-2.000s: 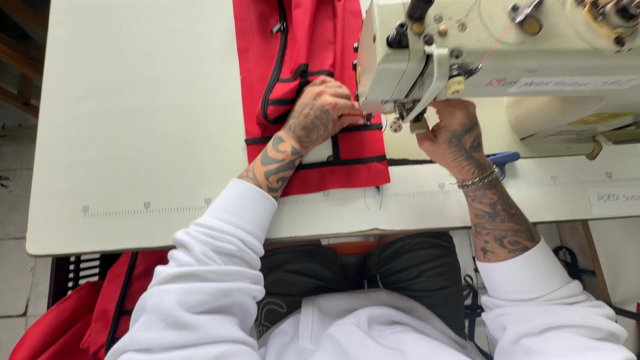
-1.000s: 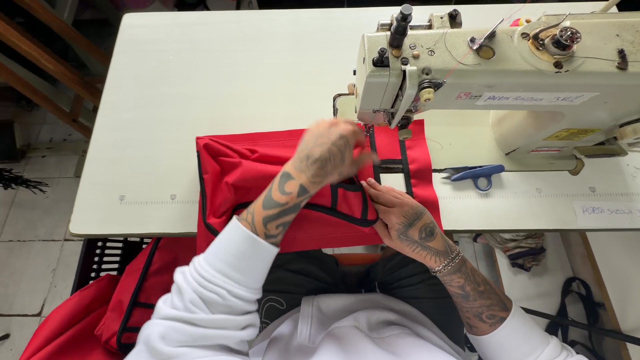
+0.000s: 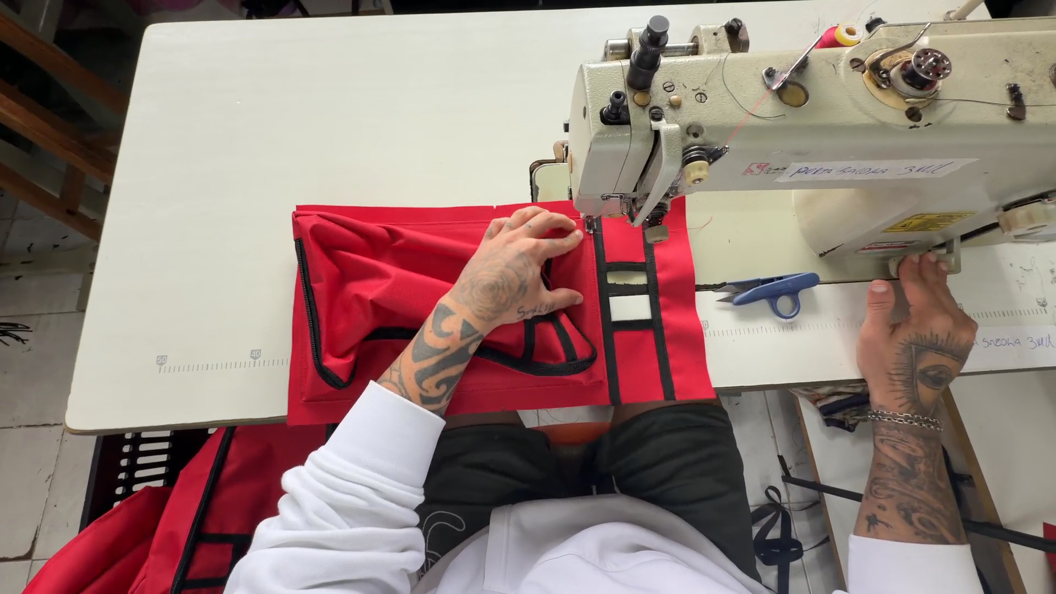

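Observation:
A red fabric panel (image 3: 429, 247) with black binding tape and a black zipper lies across the front of the sewing machine table, its right part under the presser foot (image 3: 590, 223) of an industrial sewing machine (image 3: 701, 140). My left hand (image 3: 516, 268) rests on the panel, fingers spread, just left of the needle area. At the machine's base on the right, my right hand (image 3: 920, 330) has its fingertips on a small lever (image 3: 949, 257); whether they close round it is unclear. Blue-handled thread snips (image 3: 771, 290) lie between the panel and my right hand.
The white table (image 3: 330, 107) has a printed ruler along its front edge. A red thread spool (image 3: 837, 36) stands behind the machine arm. Below the table at the left, more red fabric pieces (image 3: 206, 511) hang over a black plastic crate (image 3: 136, 462). Dark straps hang at the lower right.
My right hand has left the fabric and moved right to the machine's base. My left hand now lies spread on the panel. The panel was turned between the oldest frame and the middle one.

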